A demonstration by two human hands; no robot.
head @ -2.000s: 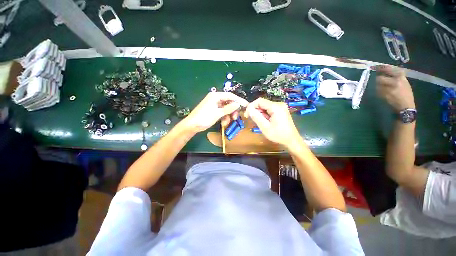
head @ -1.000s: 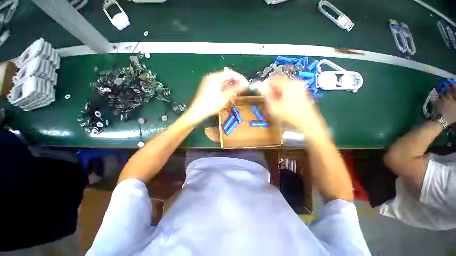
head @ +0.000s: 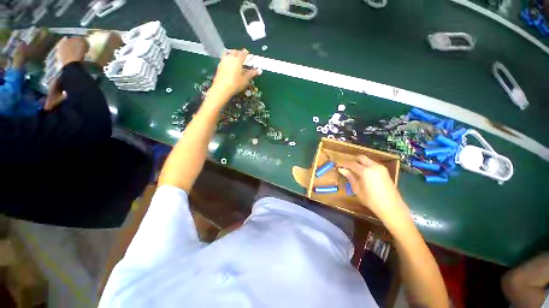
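My left hand (head: 234, 73) is over the back edge of the tangled pile of wired circuit boards (head: 256, 109), near the white rail. Its fingertips are close to a small white round piece; whether it grips anything cannot be told. My right hand (head: 368, 182) reaches into the open cardboard parts box (head: 355, 150), fingers pointing down and left. Blue battery cells (head: 325, 168) lie in the box beside the fingers; one is partly hidden by the hand. Whether the fingers grip a cell cannot be told.
Blue battery assemblies (head: 442, 147) are heaped right of the box, beside a white housing (head: 485, 161). White rings (head: 330, 127) lie behind the box. White housings (head: 137, 60) are stacked left. A post (head: 200, 27) stands behind the rail. Another person's hand (head: 71, 50) is at far left.
The view has swung left. My hands have parted: the left has moved to the circuit board pile, the right down into the box. Fewer blue cells show in the box.
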